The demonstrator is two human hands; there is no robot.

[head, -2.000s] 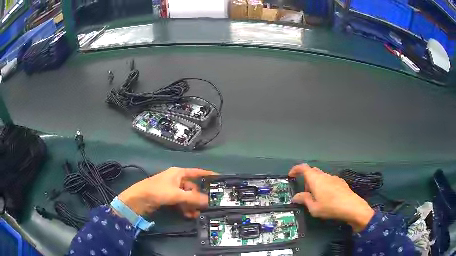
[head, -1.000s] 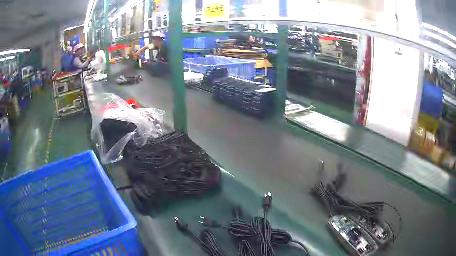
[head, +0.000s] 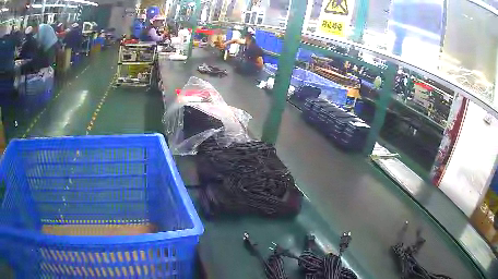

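Neither of my hands is in the picture. A large black cord pile [head: 245,177] lies on the green bench in front of me. Several coiled black AC power cords [head: 325,264] with pronged plugs lie at the bottom edge, partly cut off. A shiny clear plastic bag [head: 232,122] with some red and black inside lies behind the pile. Another black cord bundle [head: 412,259] lies on the conveyor belt at the lower right.
A large blue plastic crate [head: 104,240] with a brown sheet at its bottom stands at left. A green post [head: 284,82] rises beside the belt [head: 349,190]. Stacked dark housings [head: 336,122] stand beyond it. People work further back.
My view has swung left and away from the circuit boards my hands were touching two seconds ago. The crate and cord pile now show further right, and the open units on the belt have left the view.
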